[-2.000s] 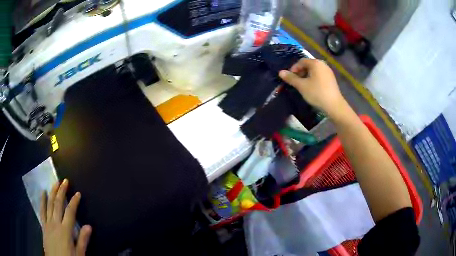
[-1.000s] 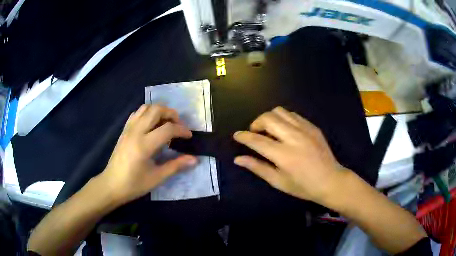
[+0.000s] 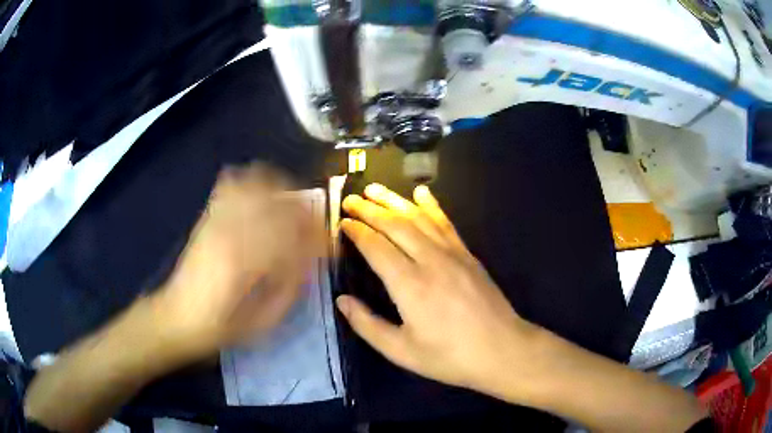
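Note:
A black garment panel (image 3: pixel 525 220) lies under the white lockstitch machine (image 3: pixel 559 76). A grey patch (image 3: pixel 283 372) with stitch lines near its edges lies on it, left of centre. The presser foot (image 3: pixel 356 161) shows a yellow piece, just above the patch's right edge. My right hand (image 3: pixel 432 304) lies flat with its fingers apart on the black cloth, fingertips close below the presser foot. My left hand (image 3: pixel 241 262) is blurred over the patch; whether it holds anything cannot be told.
Black cloth (image 3: pixel 110 76) is piled at the upper left. An orange strip (image 3: pixel 639 225) lies by the machine bed, with a black strip (image 3: pixel 650 283) below it. Small black cut pieces (image 3: pixel 736 266) lie at the right. A red basket (image 3: pixel 721 399) shows at the lower right corner.
My right hand has moved left and up to the presser foot and lies flat. The dark band across the patch between my hands no longer shows there. My left hand is now blurred.

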